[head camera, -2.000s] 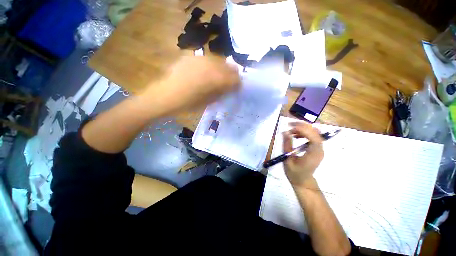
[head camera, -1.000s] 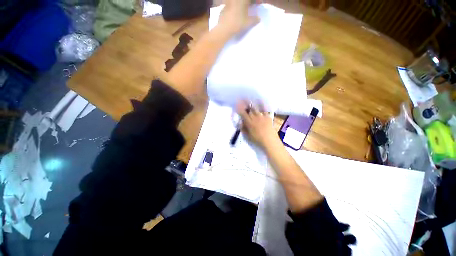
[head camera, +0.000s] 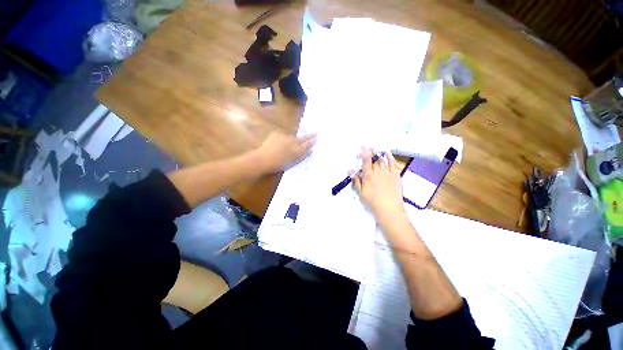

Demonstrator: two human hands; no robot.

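White printed sheets [head camera: 321,225] lie in a stack in front of me, with a small dark picture near the lower left corner. More white sheets [head camera: 369,61] are turned up above them. My left hand [head camera: 283,150] rests on the left edge of the sheets, holding no tool. My right hand [head camera: 379,181] lies on the sheets' right side and holds a black pen [head camera: 345,183]. A smartphone [head camera: 427,179] with a purple and white surface lies right of that hand. A ruled notebook [head camera: 492,273] lies at the lower right.
Black fabric scraps [head camera: 270,65] and a small white-centred tag [head camera: 266,95] lie at upper left. A yellow tape roll [head camera: 454,74] and black strip [head camera: 466,109] lie behind the phone. Dark tools [head camera: 538,198], a clear bag [head camera: 572,212] and a green packet [head camera: 613,205] are at right.
My left hand has come down from the top of the raised sheets to their left edge. The sheets now lie flatter, and the black scraps and tag show again. My right hand still holds the pen.
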